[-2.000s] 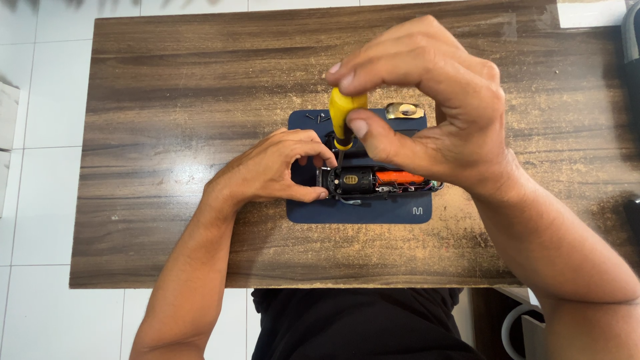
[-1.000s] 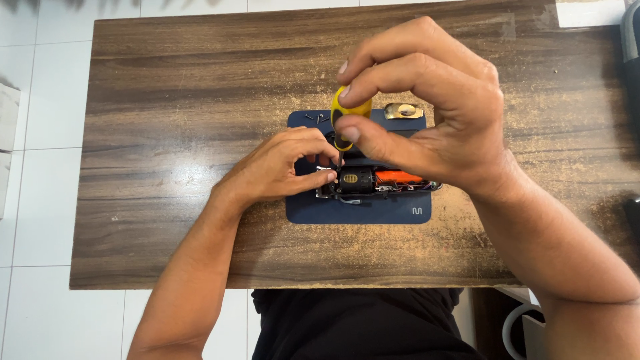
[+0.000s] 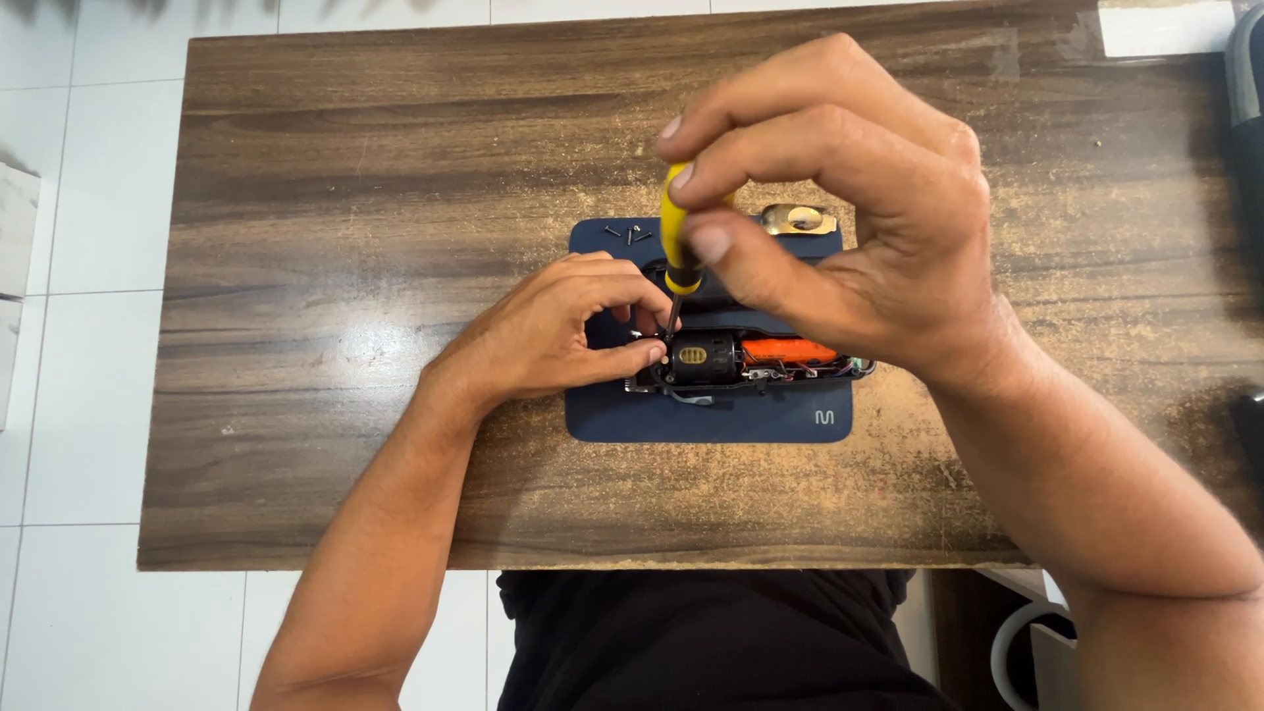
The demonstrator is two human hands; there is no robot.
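Observation:
An opened hair clipper (image 3: 703, 358) with a black motor and an orange battery cell (image 3: 788, 352) lies on a dark blue mat (image 3: 711, 423). My left hand (image 3: 563, 331) grips its blade end at the left between thumb and fingers. The yellow handle of a screwdriver (image 3: 675, 232) is between the thumb and fingers of my right hand (image 3: 839, 207), above the clipper. Its shaft points down to the blade end, near my left fingertips; the tip's exact contact is hard to see. Behind the clipper lies a black housing part (image 3: 726, 296), partly hidden by my right hand.
Several small screws (image 3: 629, 235) lie at the mat's back left. A shiny gold-coloured cover (image 3: 800, 219) rests at its back right edge. The wood-grain table (image 3: 326, 227) has worn speckles. A dark case (image 3: 1249, 89) and a white sheet (image 3: 1165, 30) are at the far right.
The fingers of my right hand have shifted around the yellow handle, which tilts differently. My left hand has stayed at the clipper's blade end.

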